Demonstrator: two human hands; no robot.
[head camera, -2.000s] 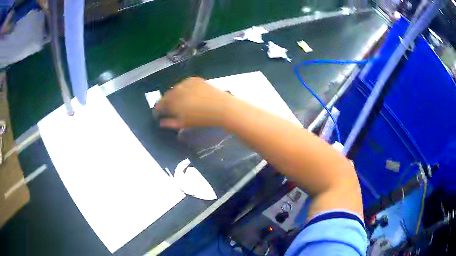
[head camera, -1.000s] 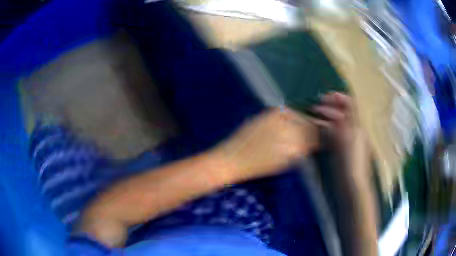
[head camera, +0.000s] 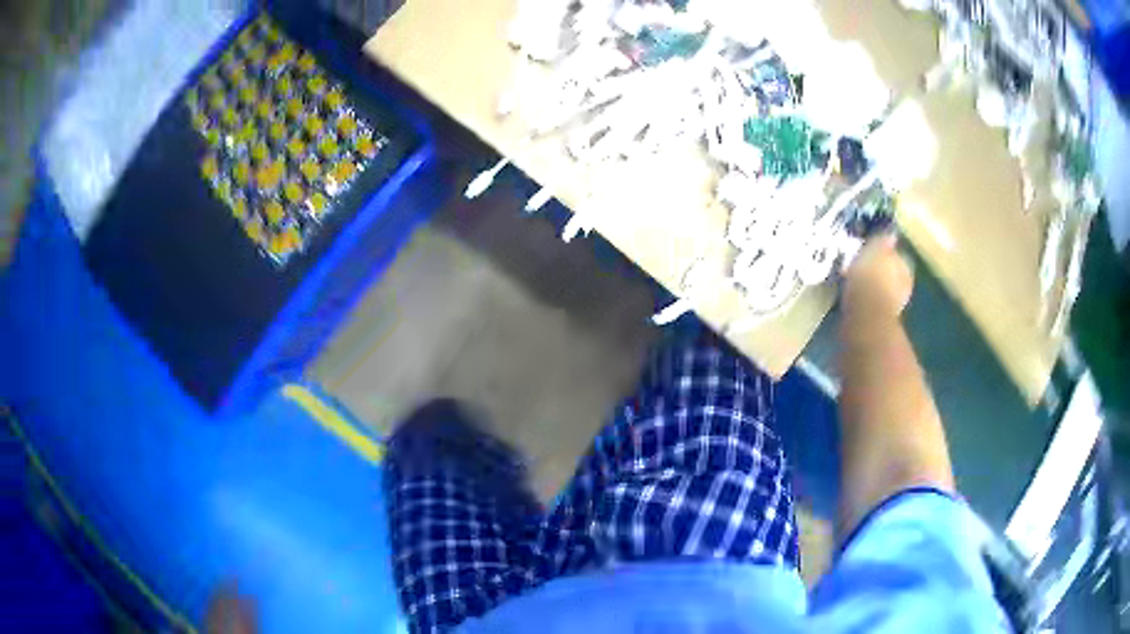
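Note:
A tan cardboard sheet (head camera: 434, 50) lies tilted across the upper middle. It bears a jumble of adapter subassemblies (head camera: 669, 105), with white housings, looped white cables and a green circuit board (head camera: 778, 145). Several cable ends hang over its near left edge. My right hand (head camera: 877, 279) is at the sheet's right edge beside the cables; its fingers are hidden or blurred, so its grip cannot be told. A small blurred skin-coloured patch at the bottom left edge may be my left hand (head camera: 229, 613), mostly cut off.
A second cardboard sheet (head camera: 991, 279) with more units lies on the green surface to the right. A blue-edged dark container (head camera: 161, 273) with yellow pieces stands at upper left. A grey-brown surface (head camera: 459, 334) is below the first sheet. A pale strip (head camera: 1053, 471) lies at right.
The view has swung from the bench with white sheets to loaded cardboard and my legs. My left arm has moved out of the middle; my right hand now meets the cardboard edge.

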